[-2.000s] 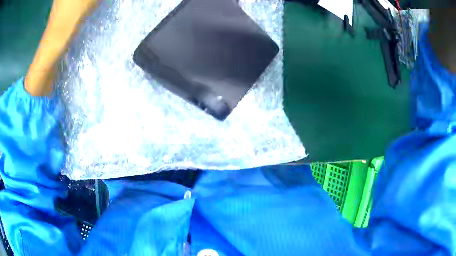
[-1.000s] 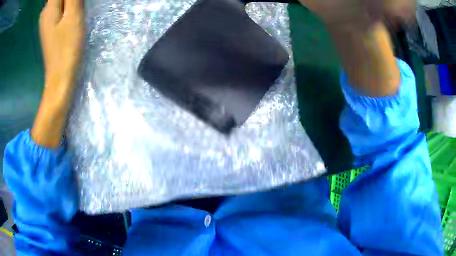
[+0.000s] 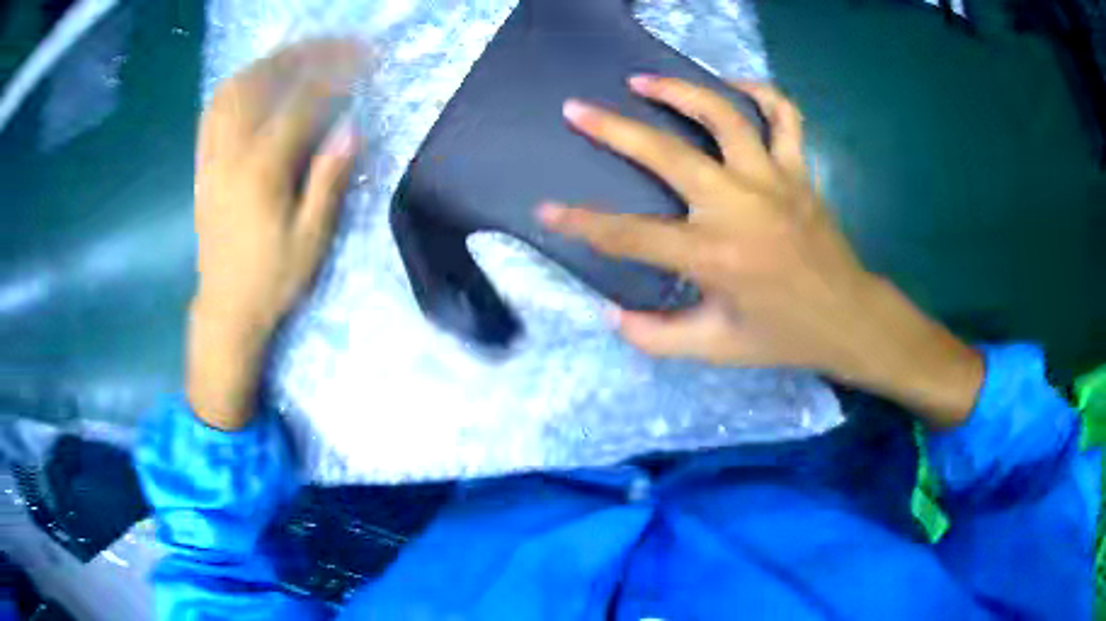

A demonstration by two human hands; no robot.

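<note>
The black bracket housing (image 3: 509, 158) lies on the bubble wrap (image 3: 388, 400), its plain matte black face up, running out of the picture at the top. One curved arm with a rounded end shows at its lower left. My right hand (image 3: 740, 231) rests over the housing's right part with fingers spread, covering its right edge. My left hand (image 3: 261, 182) is over the left part of the bubble wrap, apart from the housing, its fingers blurred and holding nothing visible.
The dark green tabletop (image 3: 946, 182) shows on both sides of the wrap. Part of a green crate (image 3: 928, 491) shows low at the right. Dark crate parts (image 3: 352, 522) show below the table edge. A clear, shiny piece (image 3: 83, 97) is at the upper left.
My right hand has come from the upper right onto the housing. My left hand has moved inward over the wrap. The housing looks turned, with its lower left arm now showing.
</note>
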